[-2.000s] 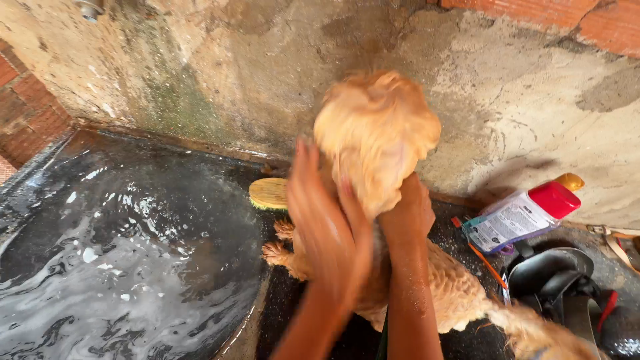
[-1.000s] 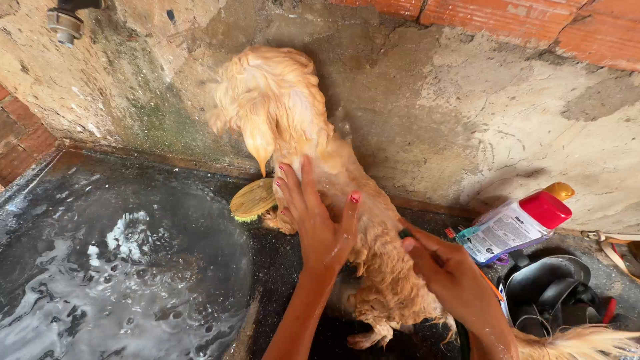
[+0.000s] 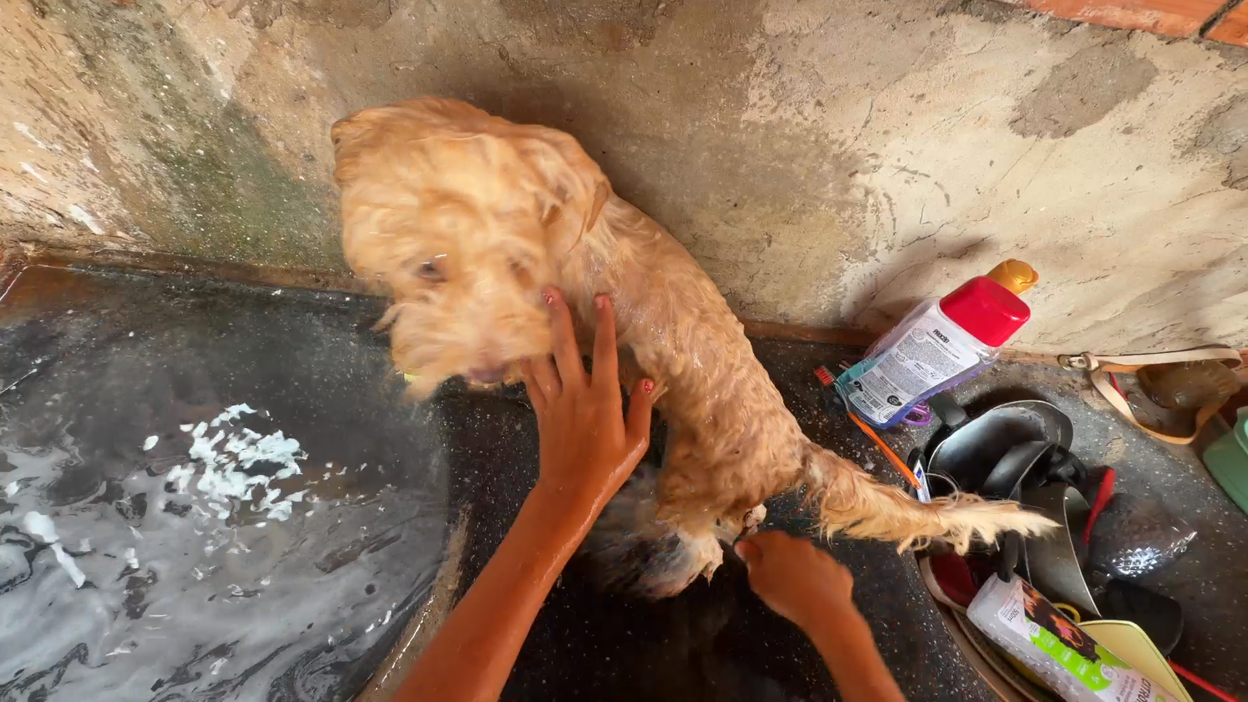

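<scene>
A wet, tan curly-haired dog [image 3: 682, 322] stands on the dark speckled stone counter against the wall, its head turned toward the camera and its tail stretching right. My left hand [image 3: 585, 419], fingers spread, rests against the dog's chin and chest. Beside the dog's hind paw is my right hand [image 3: 795, 575], fingers curled; whether it grips the paw or something small cannot be told. Only a sliver of yellow shows under the dog's muzzle, where its head hides most of the thing.
Left lies a dark basin [image 3: 244, 585] of soapy water with floating suds. A red-capped bottle [image 3: 926, 351], an orange-handled toothbrush [image 3: 882, 448], black pans [image 3: 1004, 448], a white bottle [image 3: 1063, 643] and a beige strap [image 3: 1111, 390] crowd the right side. A rough plastered wall [image 3: 780, 146] stands behind.
The dog has turned its head to face the camera. My right hand has moved from the dog's back down to its hind paw. My left hand is now at its chin and chest.
</scene>
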